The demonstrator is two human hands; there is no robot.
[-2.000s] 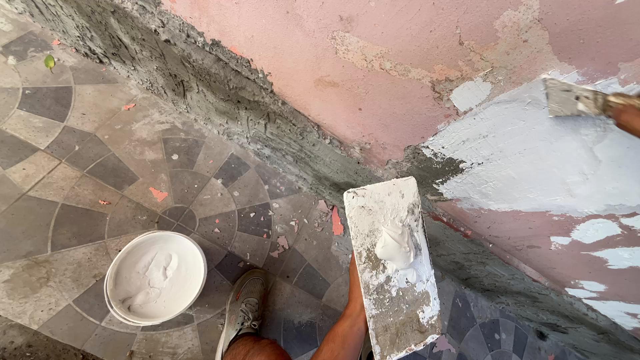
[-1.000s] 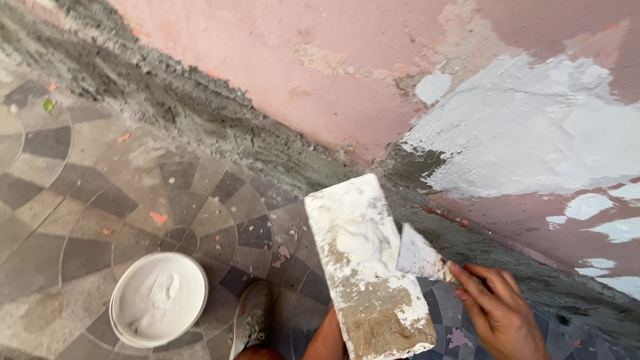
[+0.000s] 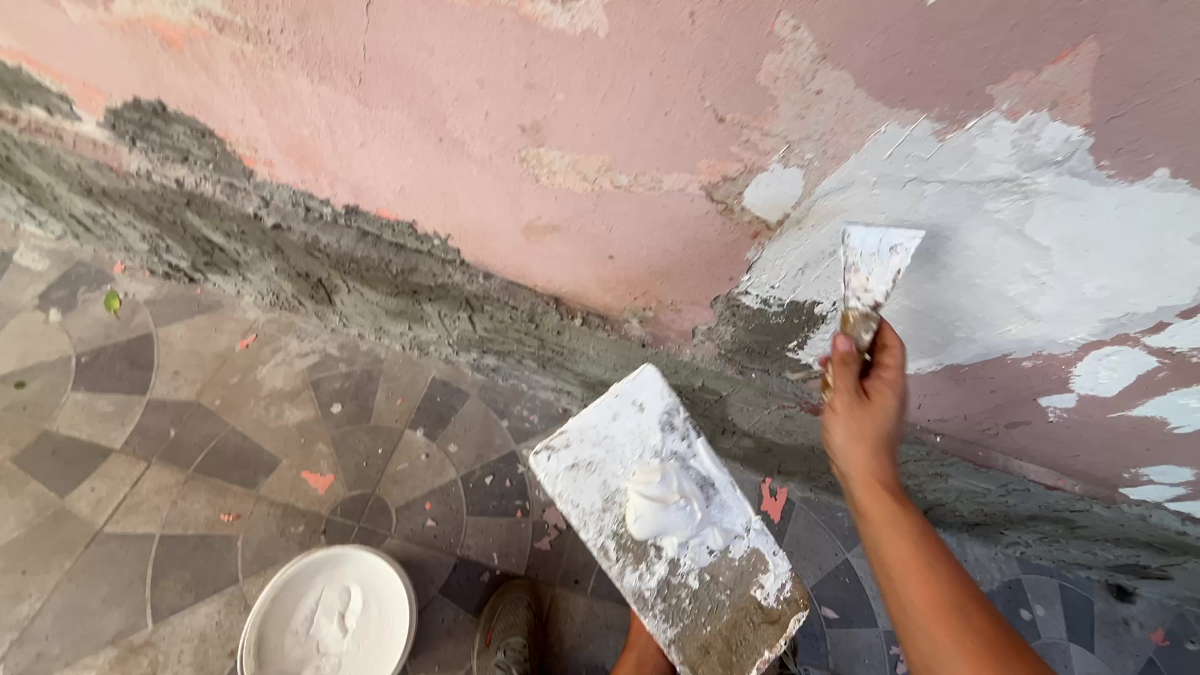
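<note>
My right hand (image 3: 864,398) grips the handle of a putty knife (image 3: 879,258), its blade pointing up and coated with white compound, in front of the white patch (image 3: 1012,253) on the pink wall. At the lower centre a rectangular plasterer's hawk (image 3: 741,609) is tilted, with a mound of white compound (image 3: 666,506) on its smeared face. My left hand (image 3: 642,649) is mostly hidden beneath the hawk; its fingers and grip do not show. A round tub of white compound (image 3: 407,609) stands on the floor at the lower left.
A rough grey cement strip (image 3: 375,291) runs diagonally along the wall's foot. Paint flakes (image 3: 319,482) lie on the patterned tile floor (image 3: 103,469). My shoe (image 3: 506,628) is between the tub and the hawk. Smaller white patches (image 3: 1111,370) mark the wall at right.
The putty knife was at the wall two seconds ago, then at the hawk's right edge; now it is up off the hawk, before the white patch. The compound on the hawk is more gathered.
</note>
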